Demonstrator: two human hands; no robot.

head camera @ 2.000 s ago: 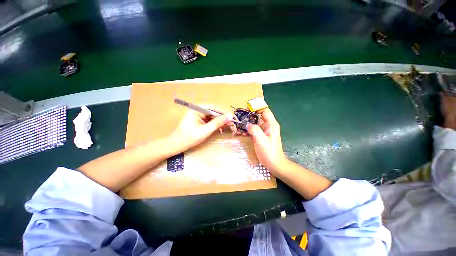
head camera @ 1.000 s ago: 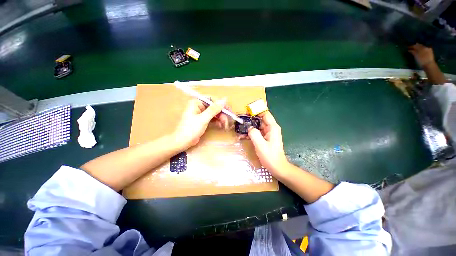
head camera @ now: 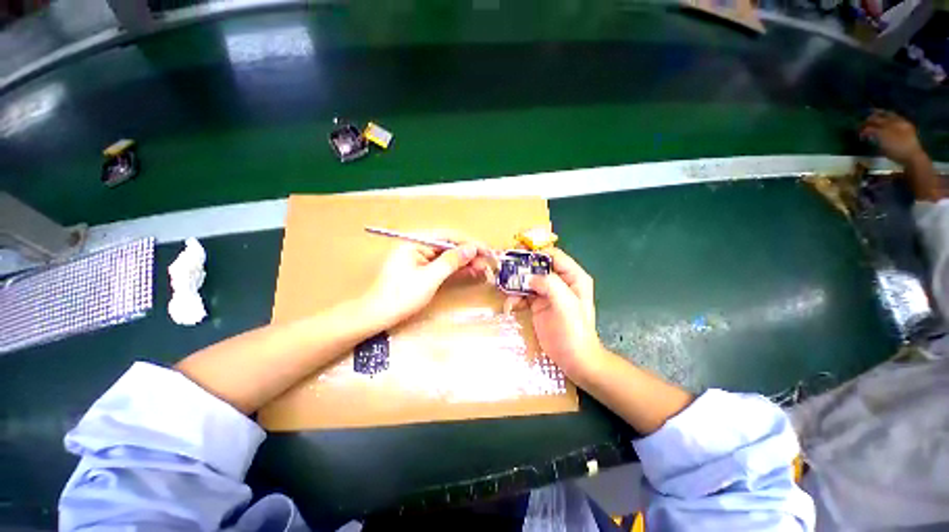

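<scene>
My right hand [head camera: 567, 307] holds a black device unit [head camera: 523, 272] with its circuit board showing, above the right part of the cardboard sheet [head camera: 338, 234]. The unit's yellow and white battery [head camera: 537, 239] stands out at its far side, beside my fingers. My left hand [head camera: 416, 278] grips thin tweezers [head camera: 401, 236] like a pen. Their rear end points left; the tips are at the unit's left edge, too small to tell what they touch. A shiny clear sheet with rows of pale dots [head camera: 548, 374] and a black die-cut sheet [head camera: 372, 354] lie on the cardboard.
A crumpled tissue [head camera: 187, 283] and a dotted white-grey sheet [head camera: 78, 291] lie at left. Beyond the pale rail [head camera: 645, 175], the green conveyor belt [head camera: 489, 135] carries two units with batteries, one [head camera: 349, 141] near the middle. Another person's hand [head camera: 893, 137] is at far right.
The tweezers have swung to a flatter angle. The held unit has tilted, showing more of its board, and its battery has turned. The belt units have shifted left. Another person's hand has come over the belt.
</scene>
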